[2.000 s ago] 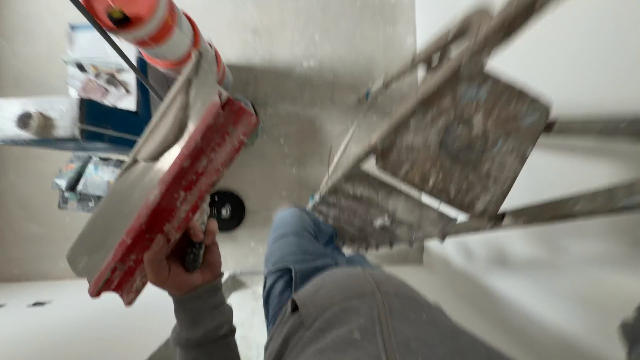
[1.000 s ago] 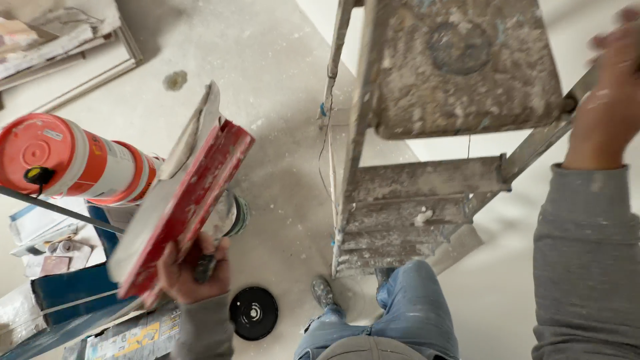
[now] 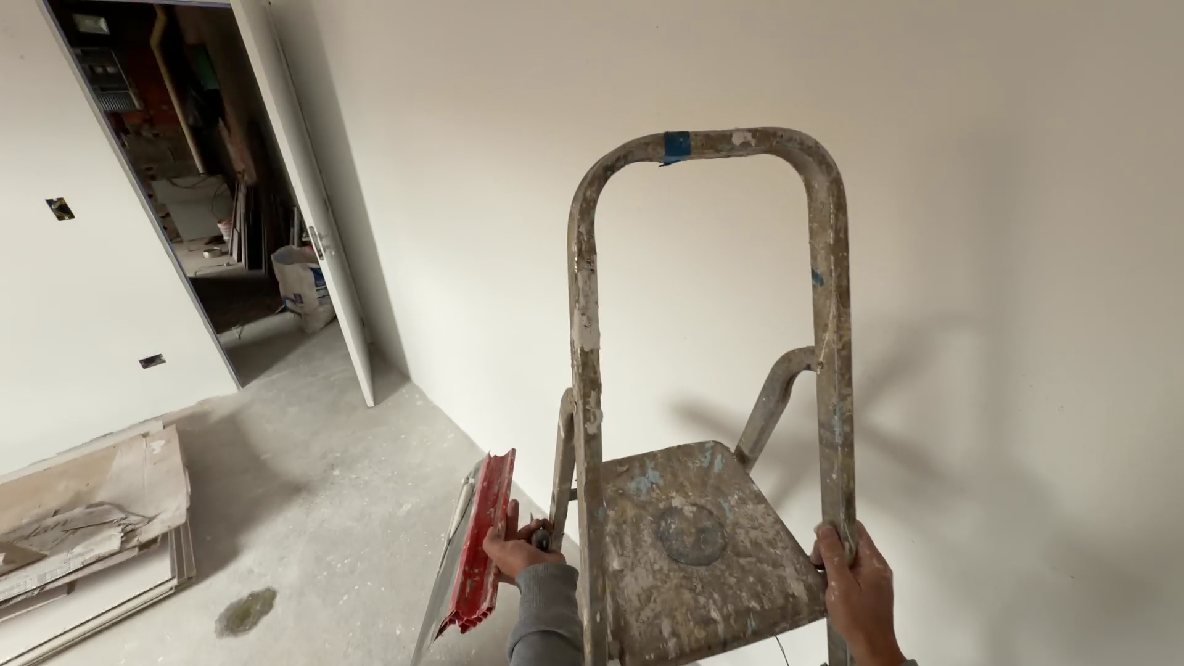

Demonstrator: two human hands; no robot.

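Observation:
My left hand [image 3: 523, 550] grips a wide drywall skimming blade with a red back [image 3: 483, 546], held low beside the ladder's left rail. A dark handle also shows in its fingers; whether it belongs to a second tool I cannot tell. My right hand [image 3: 858, 587] is closed around the right rail of a paint-spattered metal stepladder [image 3: 585, 324]. Between my hands lies the ladder's top platform [image 3: 703, 555], crusted with dried compound. The ladder's rounded top rail bears a piece of blue tape [image 3: 676, 146].
A pale wall [image 3: 462, 231] rises behind the ladder. At the left, an open door [image 3: 310, 203] stands at a doorway to a cluttered room holding a bag [image 3: 301, 282]. Cardboard and stacked boards [image 3: 102, 555] lie on the concrete floor [image 3: 314, 518], near a dark stain [image 3: 246, 612].
My right hand, beside the ladder and blurred a second ago, now holds its right rail. The red-backed blade remains in my left hand. The view has swung up toward the wall and doorway.

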